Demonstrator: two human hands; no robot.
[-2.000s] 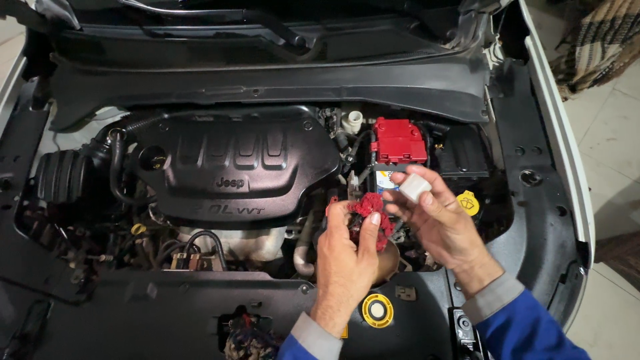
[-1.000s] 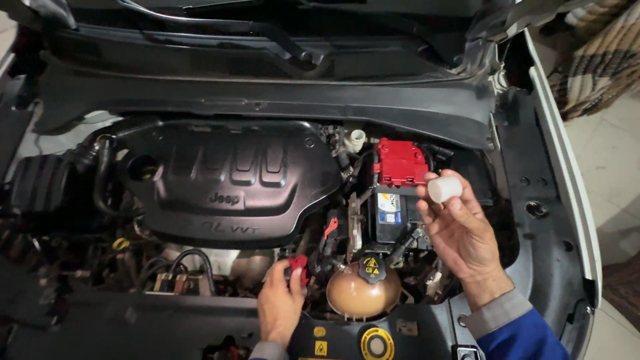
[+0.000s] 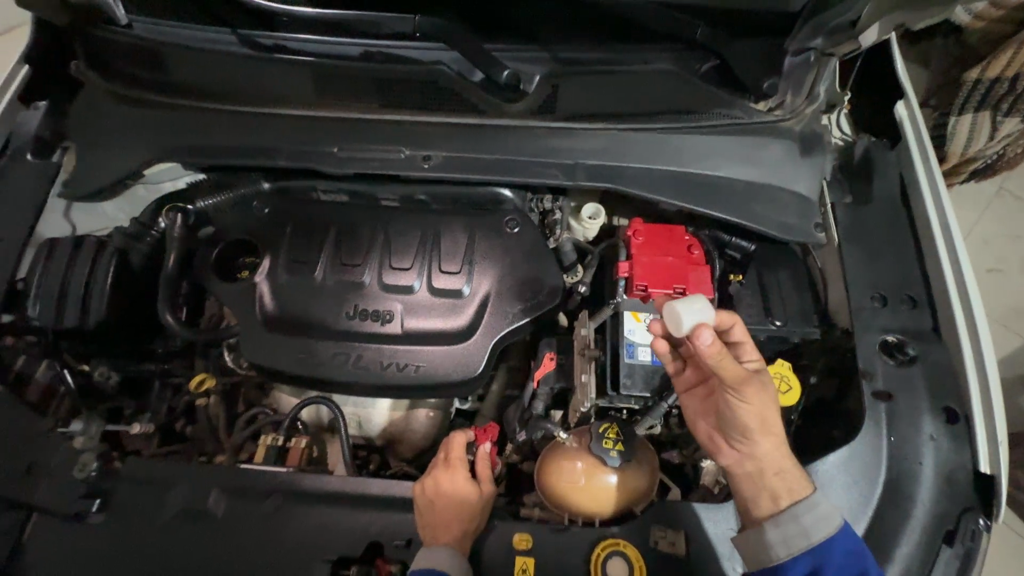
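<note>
My right hand [image 3: 724,392] holds a small white cylindrical cap [image 3: 689,315] between thumb and fingers, raised in front of the battery [image 3: 632,384]. In my left hand [image 3: 458,492], lower and to the left, is a crumpled red cloth [image 3: 485,445], mostly hidden by the fingers. That hand is left of the brown coolant reservoir [image 3: 596,480], which wears a black cap [image 3: 613,442]. An uncapped white filler neck [image 3: 590,218] shows behind, left of the red battery terminal cover [image 3: 668,260].
A black Jeep engine cover [image 3: 384,296] fills the middle left. The yellow washer cap [image 3: 785,382] is at the right, close to my right wrist. A yellow dipstick handle [image 3: 202,383] stands at the left. Along the front runs a black panel [image 3: 240,520].
My hands have moved apart. My left hand has gone left and down with the red cloth, uncovering the coolant reservoir. My right hand still holds the white cap.
</note>
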